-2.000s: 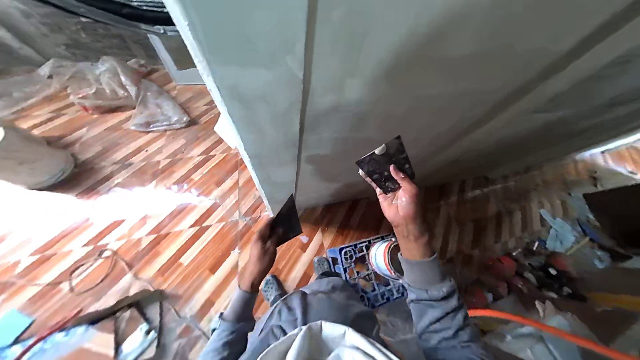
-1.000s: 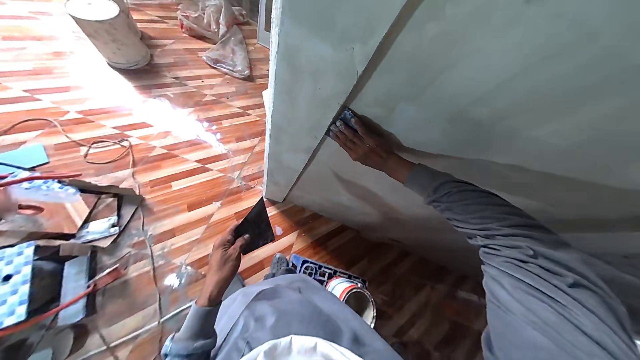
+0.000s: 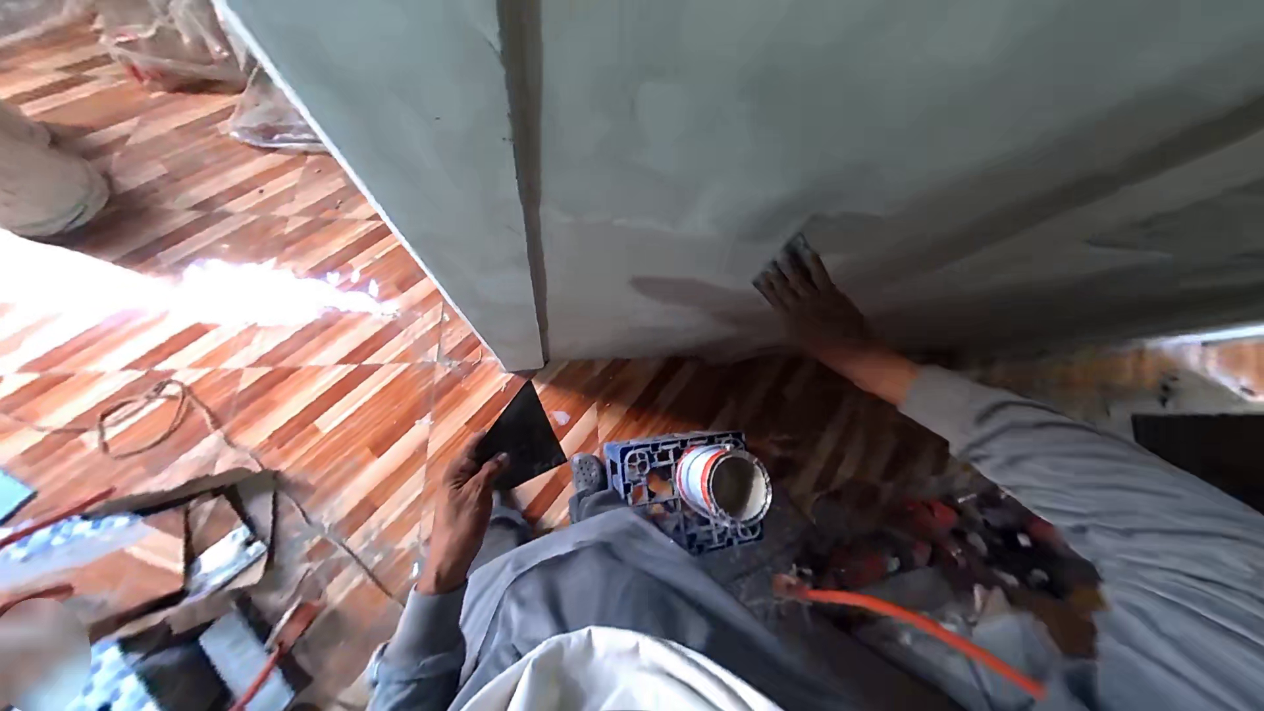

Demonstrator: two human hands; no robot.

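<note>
My left hand (image 3: 464,509) pinches the edge of a thin black flexible spreader (image 3: 525,439), low beside the bottom corner of the wall. Farther right, my right hand (image 3: 812,301) is pressed against the grey skim-coated wall (image 3: 681,178) with a dark flat spreader (image 3: 790,259) under the fingers, largely covered by them. A wet-looking darker smear lies on the wall left of that hand. Between my arms, an open tub (image 3: 736,484) with an orange and white side stands on a blue plastic crate (image 3: 647,464). My shoe shows beside the crate.
A bucket (image 3: 44,188) and clear plastic bags (image 3: 276,117) are on the wood-patterned floor at the upper left. Cable (image 3: 202,410), tile pieces and offcuts lie at the lower left. An orange hose (image 3: 928,627) and jumbled items lie at the lower right.
My right hand has left the wall's vertical groove, where it was one second ago, and is now farther right and lower on the wall. The left hand still holds its spreader. The view has shifted right.
</note>
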